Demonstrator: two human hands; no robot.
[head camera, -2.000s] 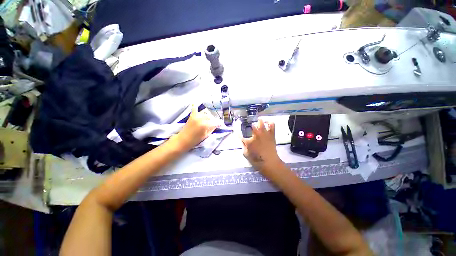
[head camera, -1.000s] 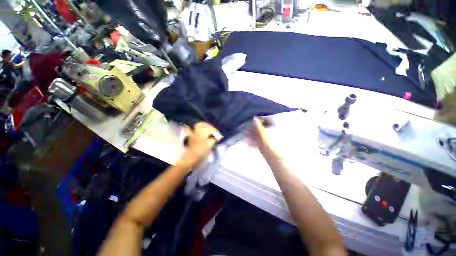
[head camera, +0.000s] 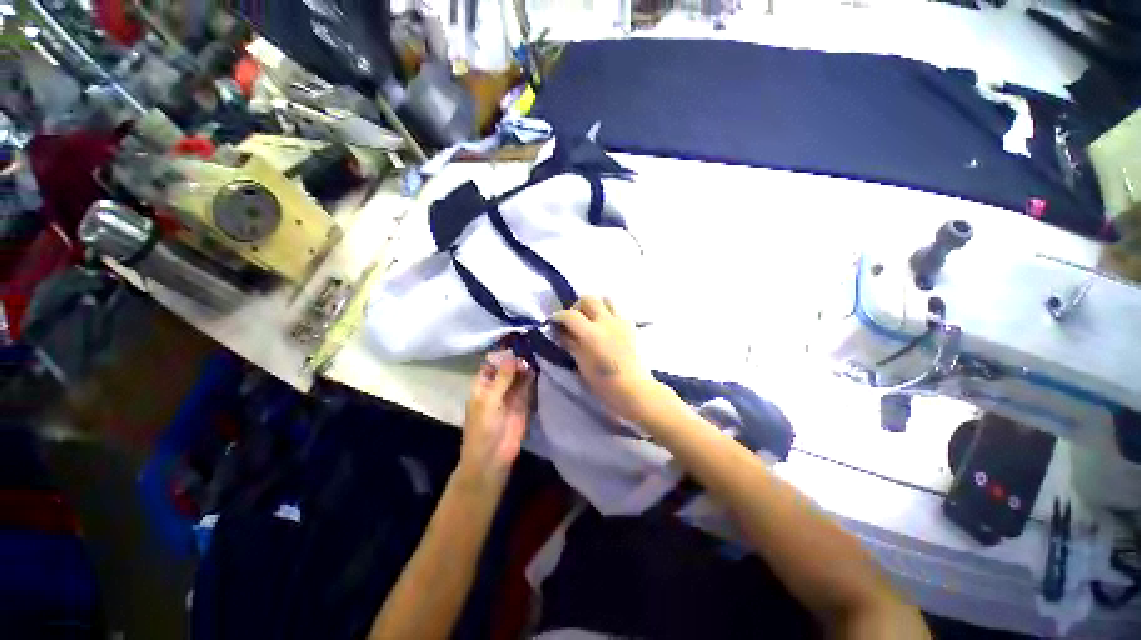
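The garment (head camera: 601, 456), pale grey-white with narrow dark bands and navy parts, lies spread on the left part of the white table and hangs over the front edge. My left hand (head camera: 499, 403) grips its dark band at the middle, near the table's front edge. My right hand (head camera: 601, 348) holds the same dark band just right of my left fingertips. The fingertips are close together and partly hide the cloth. The white sewing machine (head camera: 1014, 319) stands to the right, with no cloth under its needle area.
A smartphone (head camera: 999, 478) lies under the machine arm, with thread snips (head camera: 1059, 550) right of it. A long navy fabric panel (head camera: 776, 119) lies behind. A beige-yellow second machine (head camera: 244, 213) stands at the left. The ruler tape runs along the front edge.
The garment has gone from the needle to the left table area and is turned over, now showing its light side with dark bands. Both hands have moved left with it and come together.
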